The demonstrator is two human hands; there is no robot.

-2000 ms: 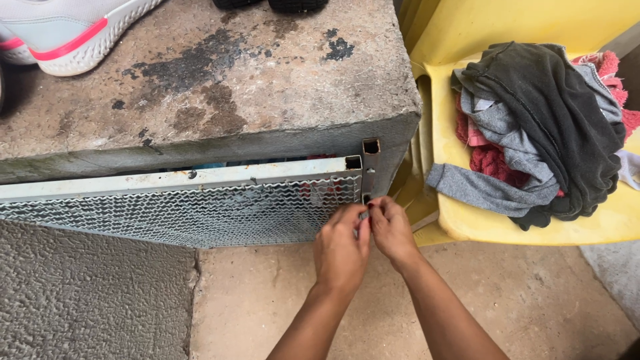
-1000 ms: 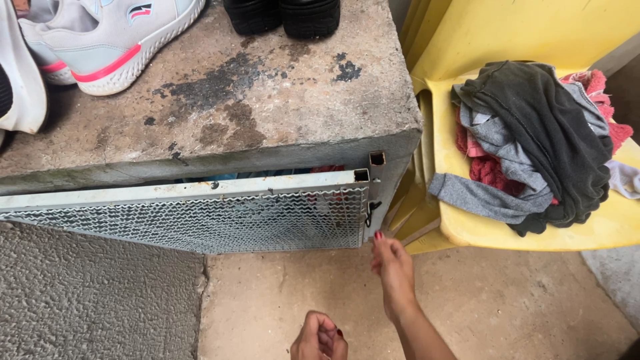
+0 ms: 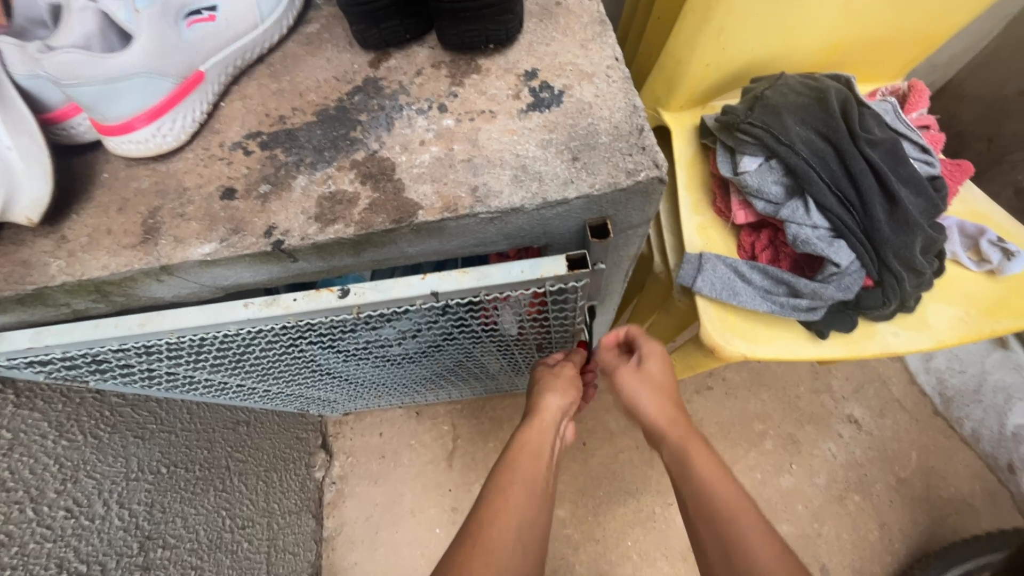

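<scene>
A pale metal mesh door (image 3: 320,344) stands against the front of a concrete ledge, its frame's hollow end next to a square metal post (image 3: 598,230). A small dark fastener (image 3: 591,316) shows at the gap between frame and post. My left hand (image 3: 558,386) has its fingers closed at the lower part of this fastener, by the mesh door's right edge; what exactly it grips is partly hidden by the fingers. Just right of it is my right hand (image 3: 638,370), blurred, with curled fingers near the fastener; whether it holds anything cannot be told.
White and pink sneakers (image 3: 160,72) and black shoes (image 3: 472,20) stand on the concrete ledge (image 3: 480,152). To the right, a yellow plastic chair (image 3: 768,336) bears a pile of clothes (image 3: 840,176). A rough grey wall (image 3: 160,480) is at lower left, and a dark round rim (image 3: 972,556) at lower right.
Both hands were at the fastener two seconds ago, then lower and apart from it one second ago. Now the left hand is back at the fastener, with the right hand beside it.
</scene>
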